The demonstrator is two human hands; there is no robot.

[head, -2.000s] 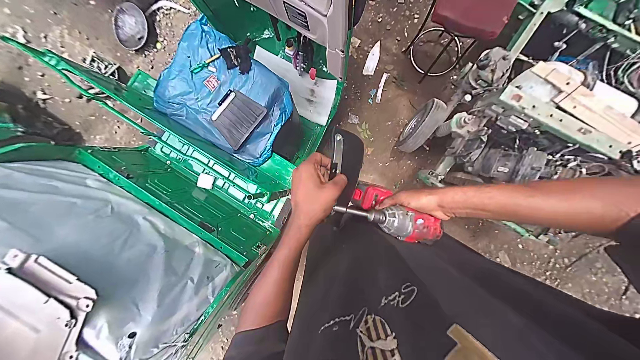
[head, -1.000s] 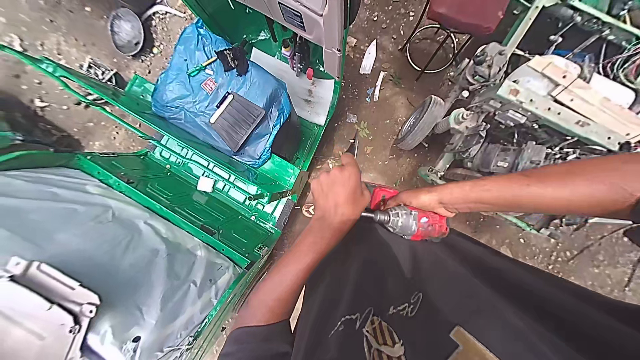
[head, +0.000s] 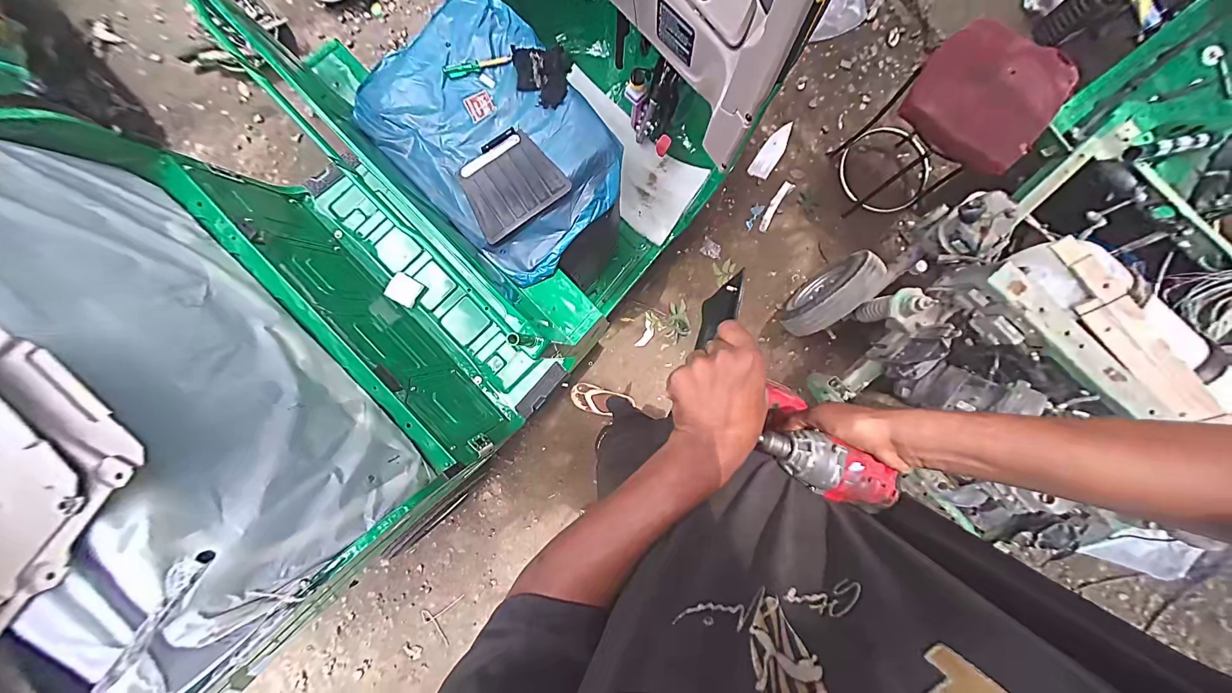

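A red and grey cordless power driver [head: 833, 462] lies level in front of my body, its chuck pointing left. My right hand [head: 852, 430] is closed on its red grip. Just left of the chuck, my left hand [head: 717, 395] is in a fist around a flat black part [head: 720, 306], whose pointed end sticks out above the knuckles. The rest of that part is hidden by the hand. Whether the driver's tip touches the part cannot be seen.
At left stands a green vehicle body [head: 356, 279]; a blue plastic cover [head: 414, 106] bears a black ribbed pad [head: 515, 188]. To the right are a dark red stool [head: 991, 96], a wheel [head: 835, 294] and a dirty chassis with wooden boards [head: 1088, 318]. A sandalled foot [head: 602, 399] shows below.
My left hand has turned around the black part, which showed more of its length two seconds ago. The driver stays in my right hand.
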